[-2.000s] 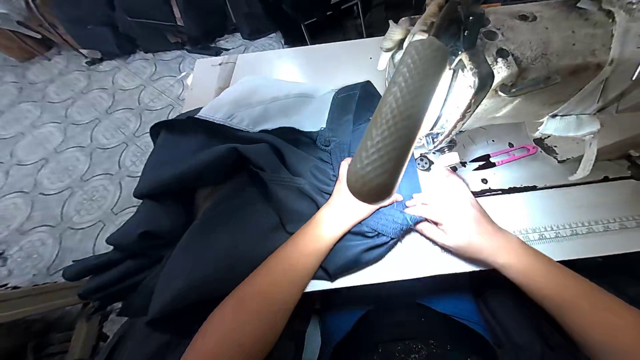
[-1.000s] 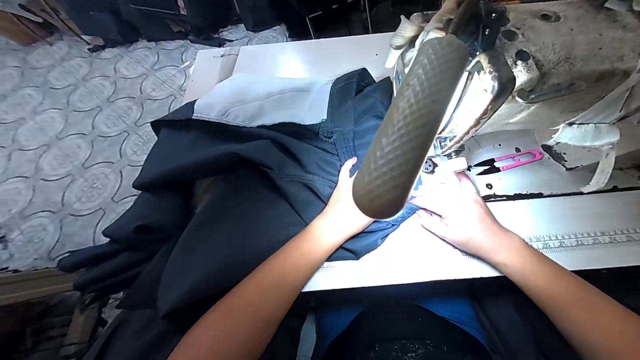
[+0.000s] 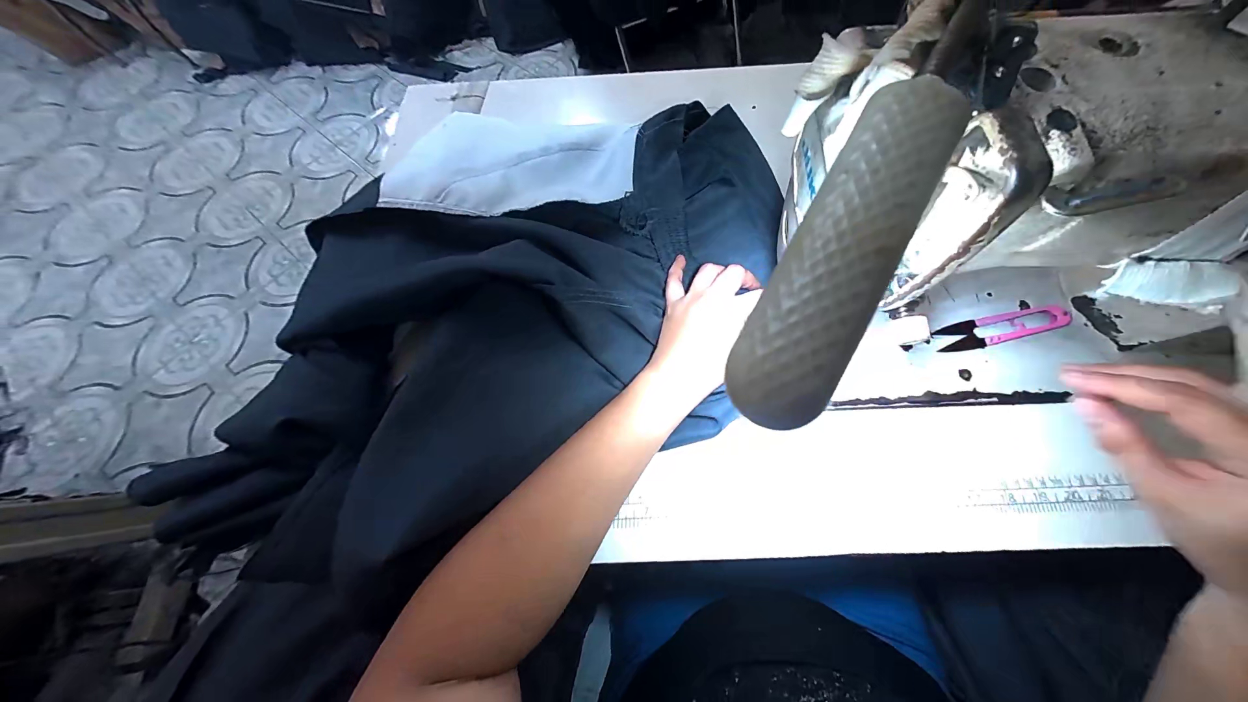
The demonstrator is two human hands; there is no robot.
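Note:
A dark garment (image 3: 507, 322) with a pale lining piece (image 3: 517, 161) lies over the left part of the white sewing table (image 3: 877, 478). My left hand (image 3: 707, 317) rests on its right part, near a stitched band, with the fingertips partly in the folds; a firm grip cannot be made out. Off the cloth at the far right, my right hand (image 3: 1170, 439) is blurred, fingers apart and holding nothing. Pink-handled thread snips (image 3: 1019, 327) lie on the machine bed between the hands. A textured grey cylinder (image 3: 848, 253) hangs in front of the sewing machine and hides its needle area.
The worn sewing machine body (image 3: 1150, 127) fills the upper right, with a pale cloth strip (image 3: 1170, 283) hanging from it. A measuring tape (image 3: 1053, 494) runs along the table's front edge. Patterned floor tiles (image 3: 185, 331) show at left, and dark fabric hangs beyond the table.
My right hand has left the cloth beside the machine and moved to the right. The garment and my left hand have shifted left, away from the machine.

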